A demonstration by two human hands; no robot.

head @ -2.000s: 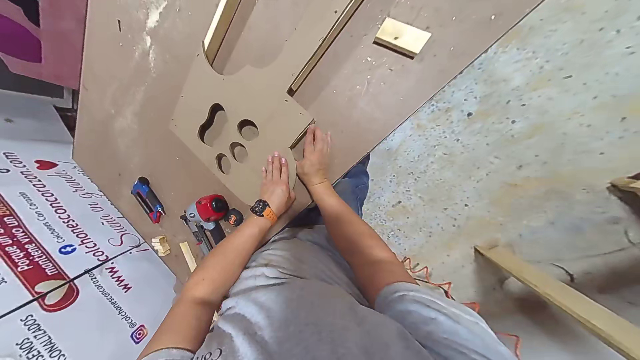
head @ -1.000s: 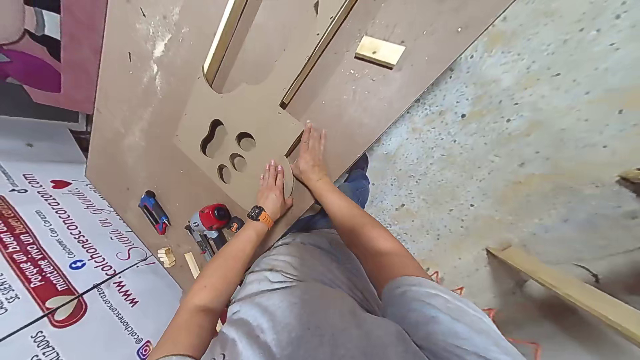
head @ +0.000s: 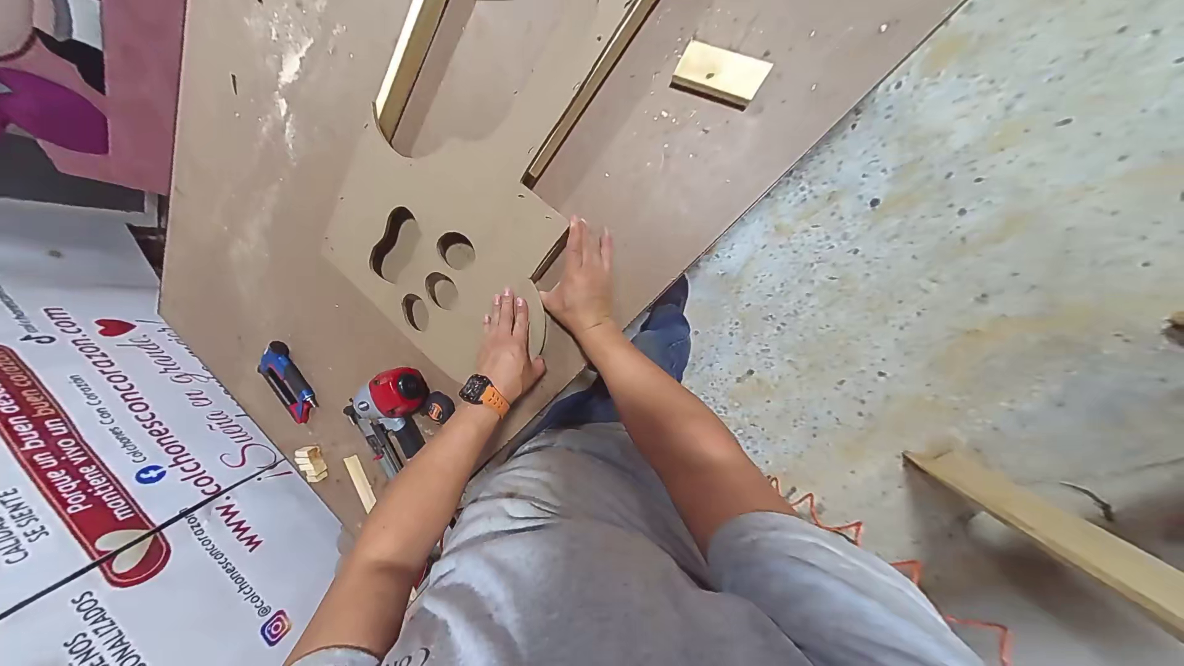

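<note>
A brown fibreboard panel [head: 370, 199] with paw-shaped cut-outs lies on the large brown board surface [head: 268, 231]. My left hand [head: 509, 347], with a watch on an orange strap, rests flat on the panel's near rounded end, fingers extended. Beside it, my right hand [head: 585, 277] presses at the panel's right edge, by a notch, with its palm down. Wooden strips [head: 592, 92] run along the panel's far part. To the left of my left wrist lies a red and grey pneumatic nailer [head: 393, 398]. Neither hand grasps anything.
A blue and black hand tool [head: 287, 379], small wood pieces [head: 312, 462] and a short strip [head: 359, 483] lie at left. A wood block [head: 721, 74] sits at the upper right. A printed banner [head: 83, 388] borders the table; a wooden plank [head: 1045, 536] and an orange hose [head: 837, 527] are at right.
</note>
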